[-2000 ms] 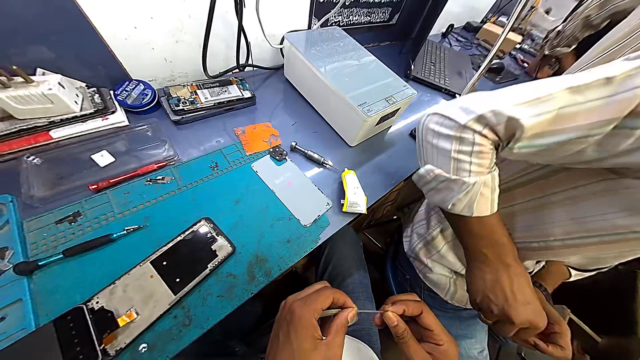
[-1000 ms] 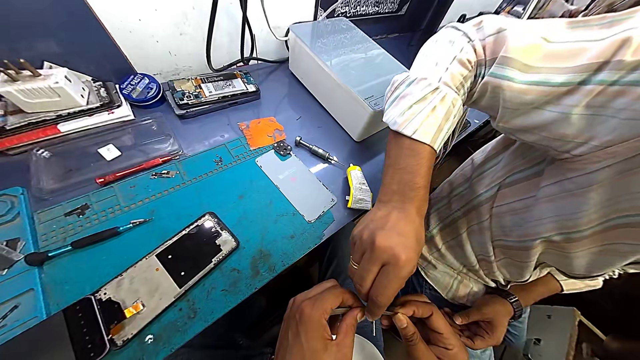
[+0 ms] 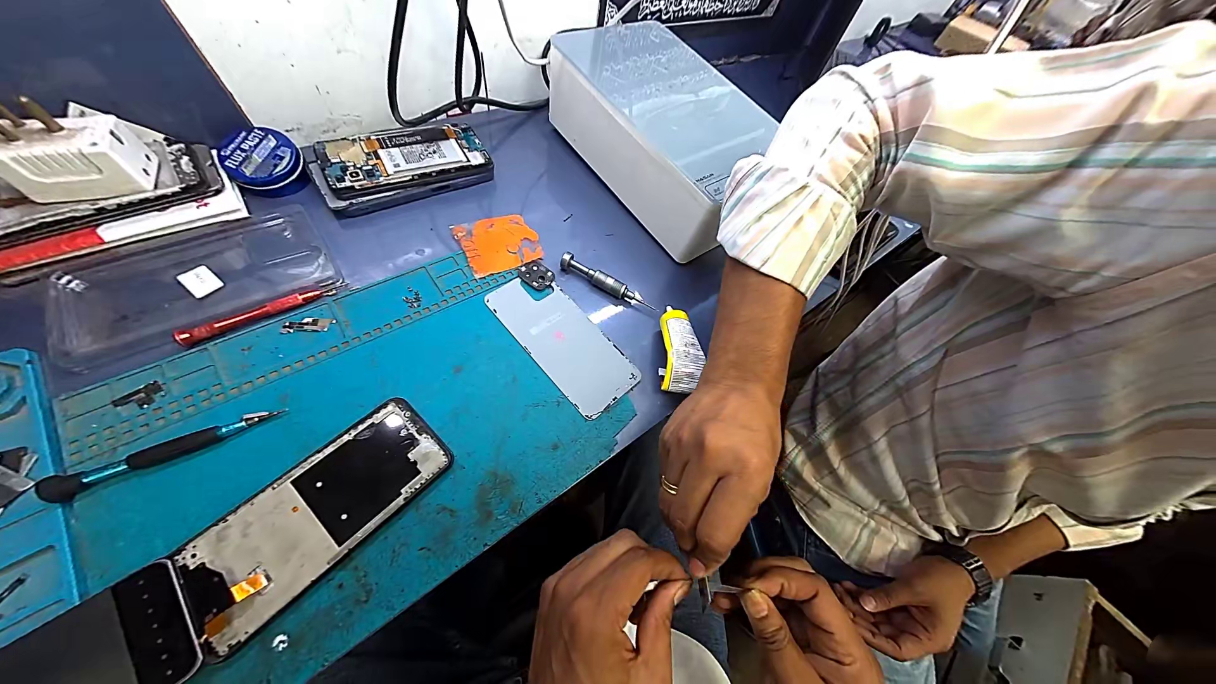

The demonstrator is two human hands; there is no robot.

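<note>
A thin, narrow piece [image 3: 724,589] is pinched between my two hands over the lap, off the table's edge. My left hand [image 3: 608,608] grips its one end between thumb and forefinger, and my right hand [image 3: 803,617] pinches the other end. Between them, a co-worker's hand [image 3: 722,465] with a ring holds a small metal tool or blade [image 3: 704,591] against the middle of the piece; its exact kind is unclear. Under my hands shows part of a pale round object [image 3: 693,655]. On the teal repair mat [image 3: 475,446] lies a phone screen assembly [image 3: 323,522] with its inner side up.
On the mat and table are a screwdriver [image 3: 171,448], a red pen-like tool [image 3: 249,318], a grey phone back panel [image 3: 565,351], a precision screwdriver [image 3: 603,278], a yellow-and-white tube [image 3: 680,351], a flux paste tin [image 3: 260,160], an opened phone [image 3: 404,161] and a white box [image 3: 655,123]. The co-worker's sleeve [image 3: 817,199] is close at the right.
The co-worker's ringed hand has come in from the right to the thin piece between my hands, now with a small metal tool. My hands still pinch the piece.
</note>
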